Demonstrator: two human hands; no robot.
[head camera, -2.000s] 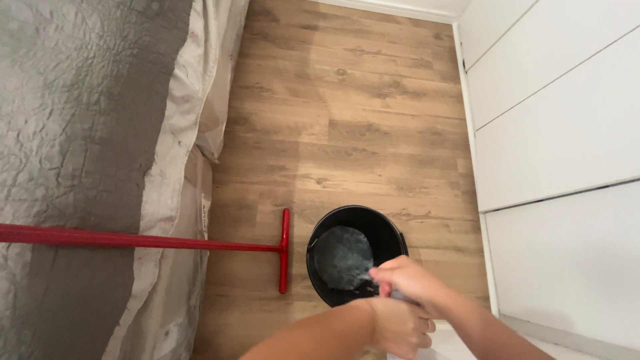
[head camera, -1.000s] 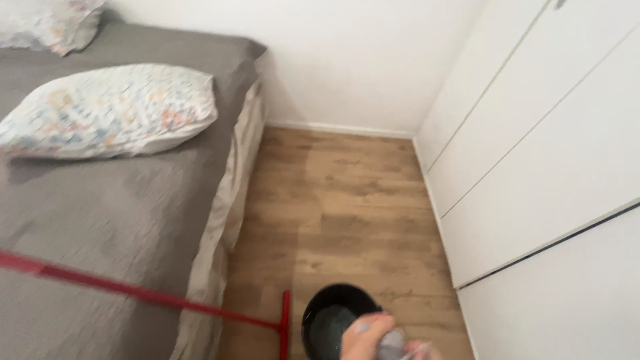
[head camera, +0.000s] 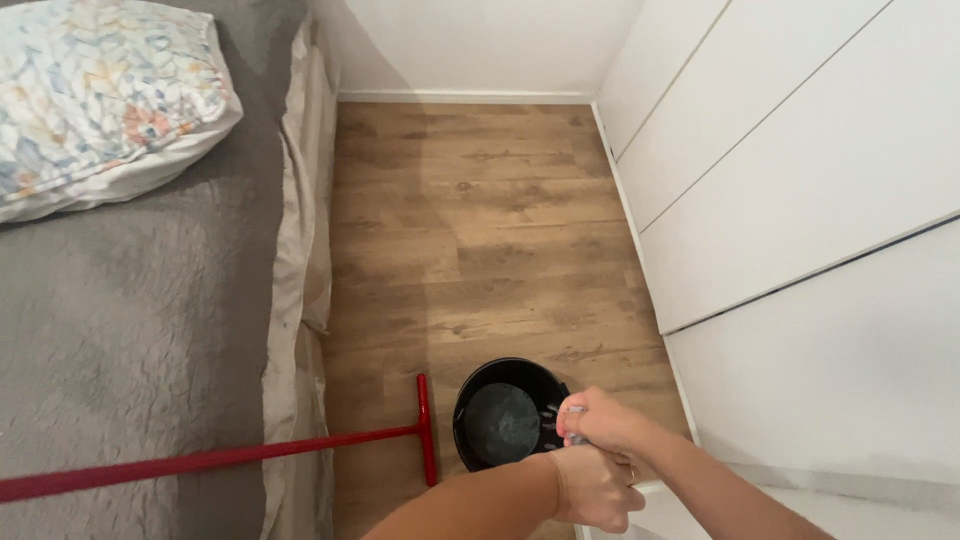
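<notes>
A black bucket (head camera: 502, 424) with greyish water in it stands on the wood-look floor. My left hand (head camera: 598, 487) and my right hand (head camera: 600, 420) are close together at the bucket's right rim. Both are closed around a wet, light grey cloth (head camera: 576, 426), mostly hidden by the fingers, and drops fall from it into the bucket. To the left of the bucket is a red T-shaped pole (head camera: 225, 456), its crossbar near the floor and its long handle reaching across the bed's edge.
A bed with a grey cover (head camera: 150, 322) and a patterned pillow (head camera: 112, 105) fills the left side. White cabinet fronts (head camera: 772, 180) line the right. A white wall (head camera: 480, 45) with a baseboard closes off the far end of the floor.
The view tilted up, then partly back down. Both hands stay at the bucket's right side with the cloth between them; the bucket and red pole appear unmoved.
</notes>
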